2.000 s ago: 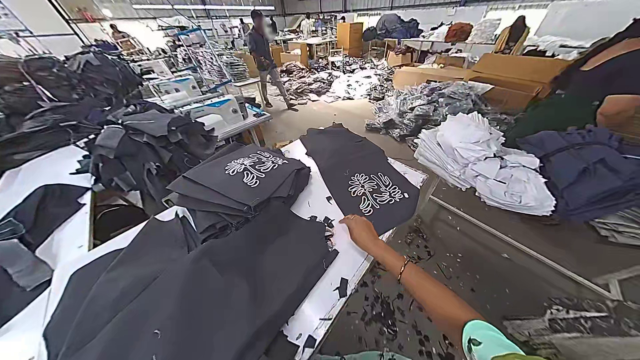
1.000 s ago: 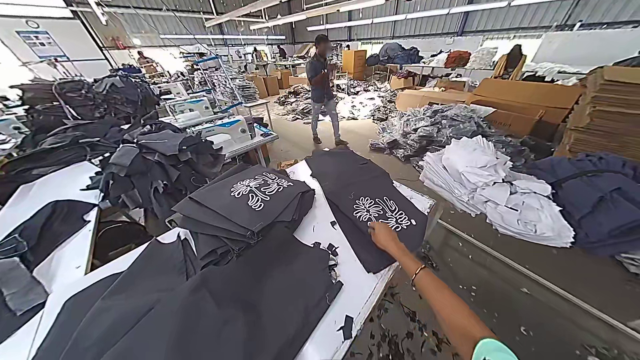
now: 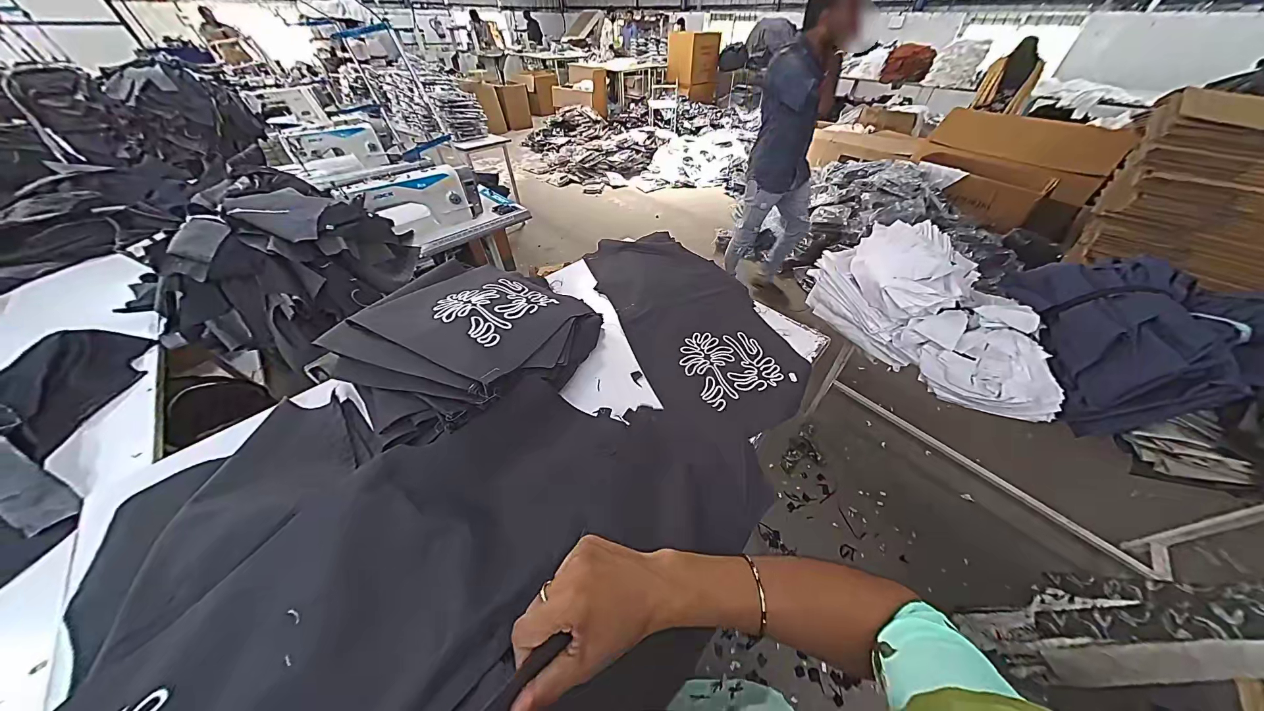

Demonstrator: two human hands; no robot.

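My right hand (image 3: 592,612), with a ring and a bangle, is closed on the edge of a large dark fabric piece (image 3: 395,533) at the bottom of the view. That fabric spreads across the white table (image 3: 602,375). Behind it lies a stack of dark fabric pieces (image 3: 464,341), the top one bearing a white branching design. To the right of the stack, a dark fabric panel (image 3: 681,306) with a similar white design hangs slightly over the table's edge. My left hand is not in view.
White fabric stacks (image 3: 938,306) and a navy fabric pile (image 3: 1136,336) lie at right. Dark fabric heaps (image 3: 276,257) and sewing machines (image 3: 425,197) stand at left. A person (image 3: 785,138) is in the aisle beyond the table. Scraps (image 3: 829,513) litter the floor.
My right hand has moved from the printed panel down toward the near edge and holds dark fabric, which now covers more of the table. The person in the aisle is closer.
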